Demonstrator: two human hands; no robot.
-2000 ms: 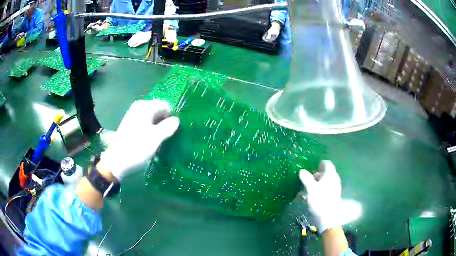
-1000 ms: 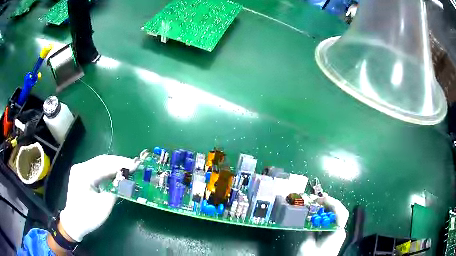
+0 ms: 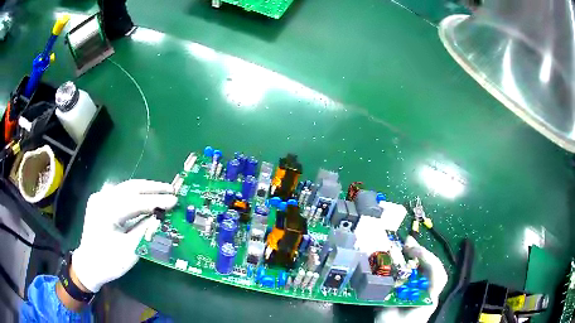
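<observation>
A green circuit board [image 3: 195, 243] is held component side up, its near edge tilted towards me. It carries blue capacitors, black-orange transformers, grey blocks and a copper coil. My left hand [image 3: 120, 233], in a white glove with a black wrist band, grips the board's left edge. My right hand [image 3: 429, 271], also white-gloved, grips its right edge; its lower part is cut off by the frame's bottom. Flush cutters [image 3: 421, 214] with silvery jaws lie just beyond the board's right end. Tiny silvery clippings are scattered on the green mat.
A black tool tray [image 3: 79, 151] at left holds a white bottle [image 3: 77, 113], a yellow-cream cup [image 3: 39, 176] and a blue-handled tool [image 3: 41, 63]. A solder reel [image 3: 88, 44] stands behind. A clear hood [image 3: 523, 63] hangs upper right. A second board [image 3: 265, 5] lies at top.
The board was first solder side up; it has been turned component side up and brought nearer. Since a second ago its top has tipped more into view. Both hands have shifted with it.
</observation>
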